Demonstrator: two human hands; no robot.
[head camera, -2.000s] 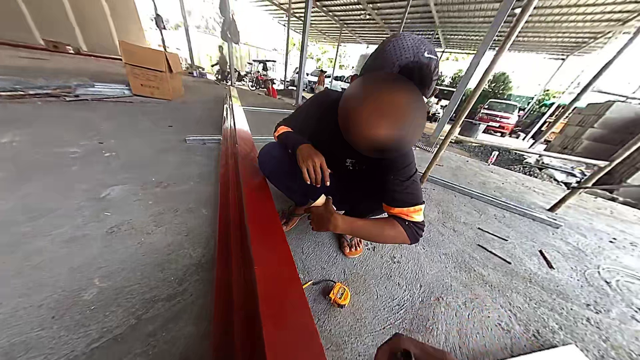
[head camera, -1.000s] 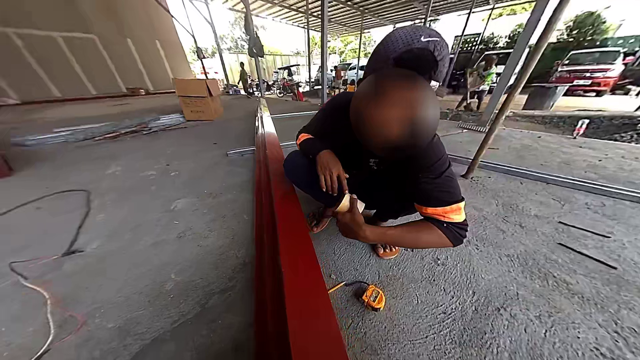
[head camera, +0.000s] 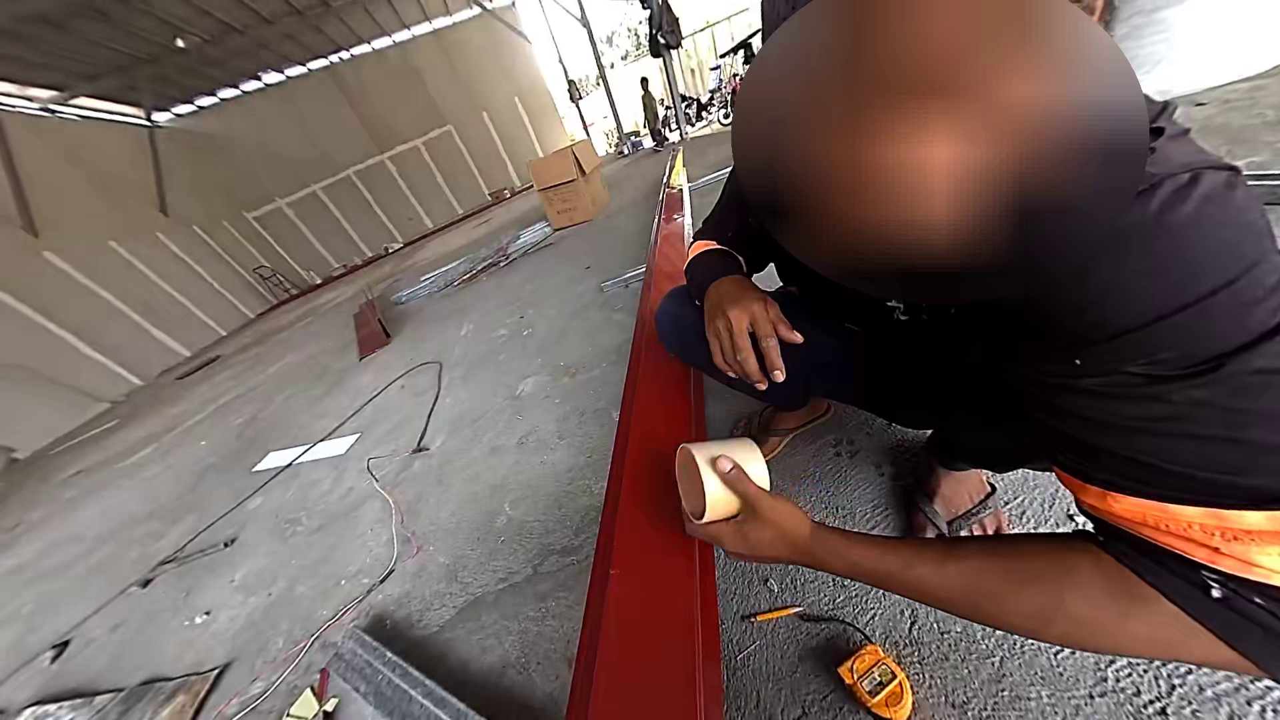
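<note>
Neither my left hand nor my right hand is in view. A long red steel beam runs away from me along the concrete floor. Beside it, on the right, a co-worker squats in a dark shirt with orange bands. The co-worker's one hand holds a short, pale tube section over the beam's edge; the other hand rests on the knee. A yellow-orange tape measure lies on the rough concrete, with an orange pencil or marker near it.
Cables cross the floor at left, near a white sheet. Farther back are metal strips, a red metal piece and a cardboard box. A grey channel piece lies at the bottom left.
The co-worker has leaned in, and the arm with the pale tube now reaches out to the beam's edge; before, that hand was near the knees. The view has swung left.
</note>
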